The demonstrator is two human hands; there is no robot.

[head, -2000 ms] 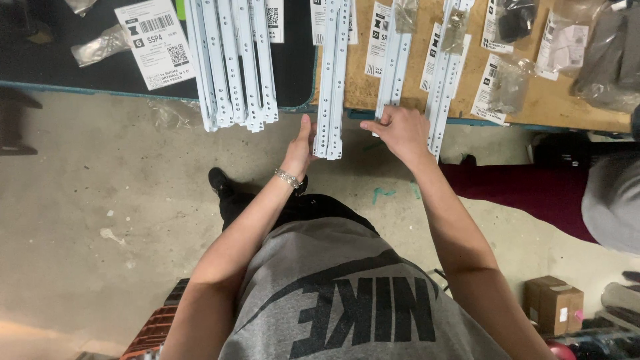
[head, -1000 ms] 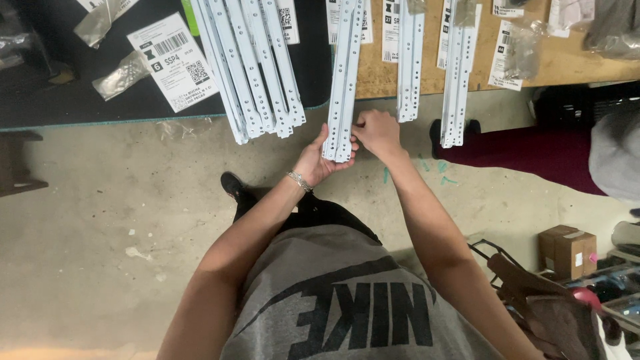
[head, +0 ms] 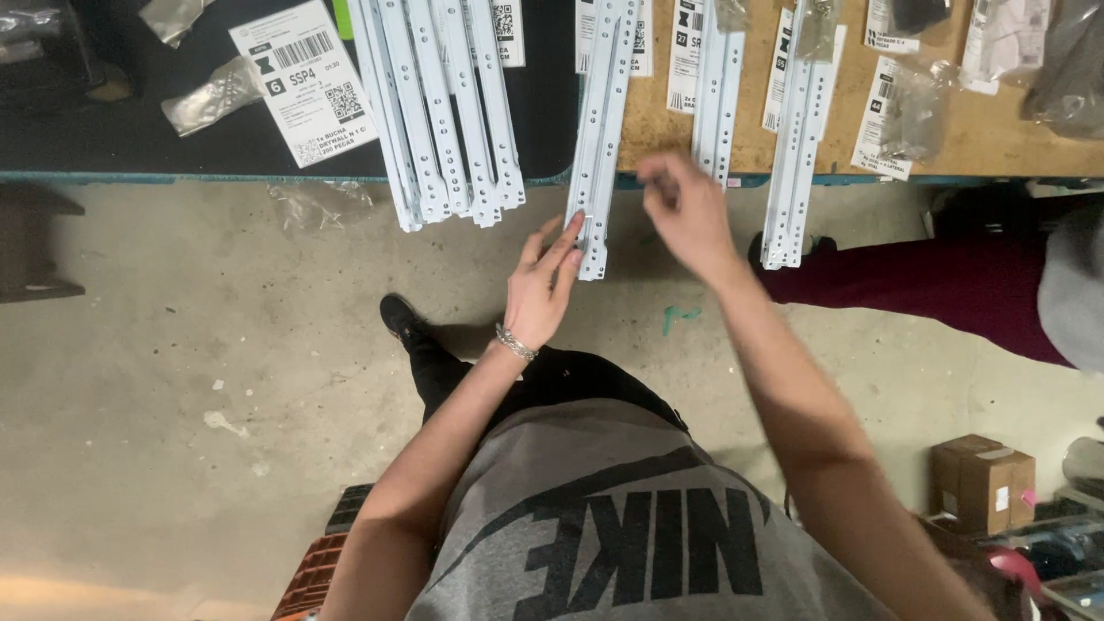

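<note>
A pair or small stack of metal drawer slides [head: 601, 129] juts over the table edge at the middle. My left hand [head: 542, 289] touches its near end from the left, fingers on its face; a firm grip does not show. My right hand [head: 686, 207], slightly blurred, is just right of that stack with its fingers curled, near the end of another metal drawer slide [head: 718, 112]; nothing shows in it. More slides [head: 798, 155] overhang farther right, and a group of several slides [head: 448, 121] overhangs at the left. Their far ends are out of view.
Printed labels lie on the table, one large label [head: 304, 82] at left. Small clear plastic bags [head: 918, 108] with parts are about. At right, a person's leg in dark red trousers [head: 923, 285] is near the table. A cardboard box [head: 983, 483] stands lower right.
My right hand has moved away from the middle slides to the right. My left hand has gone from under their near end to their left side.
</note>
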